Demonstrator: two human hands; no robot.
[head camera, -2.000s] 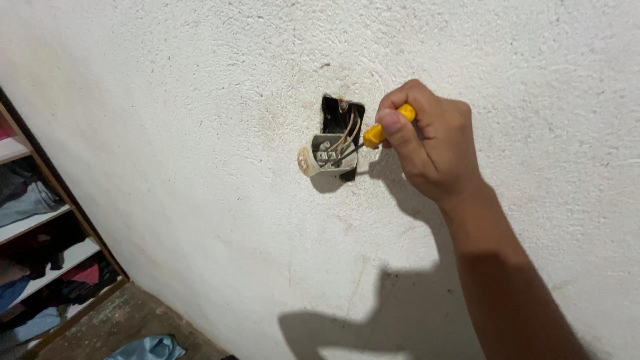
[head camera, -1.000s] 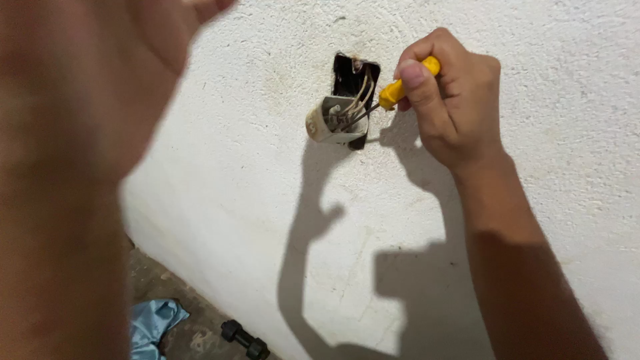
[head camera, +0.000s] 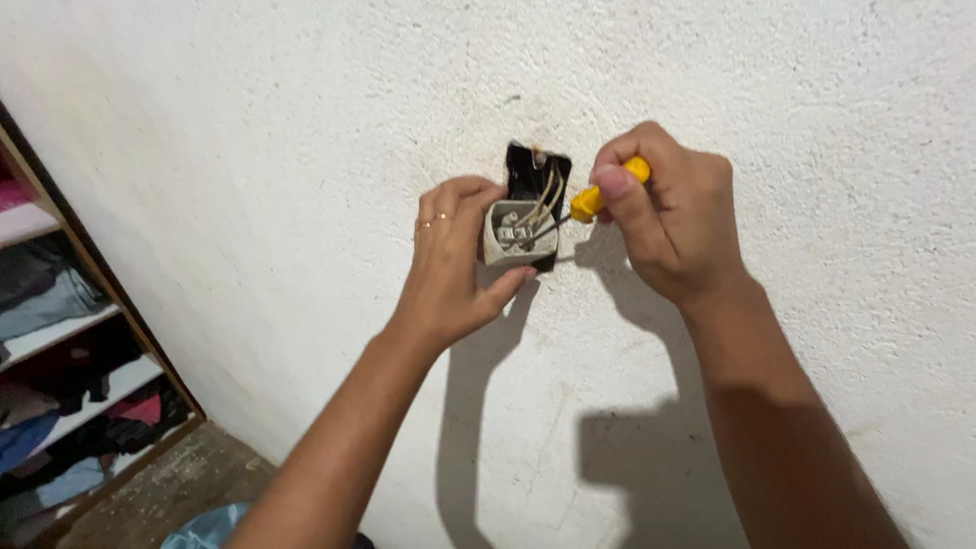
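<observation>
My right hand (head camera: 671, 213) grips a screwdriver by its yellow handle (head camera: 610, 191); the thin shaft slants down and left into the open back of a whitish electrical fitting (head camera: 499, 248). Around that fitting is my left hand (head camera: 465, 259), its fingers at the left side and the thumb at the lower edge. Two rings are on its fingers. Pale wires (head camera: 555, 191) run from a dark rectangular wall box (head camera: 524, 171) into the fitting, which hangs out in front of the box. Where exactly the screwdriver tip sits is hard to tell.
The rough white wall (head camera: 320, 206) fills most of the view. At the left stands a shelf unit (head camera: 84, 332) with folded clothes (head camera: 49, 286). Light blue fabric (head camera: 202, 528) lies on the worn floor (head camera: 179, 473) at the bottom left.
My left hand, out of view two seconds ago and raised at the upper left one second ago, is now on the fitting. My right hand still holds the screwdriver at it.
</observation>
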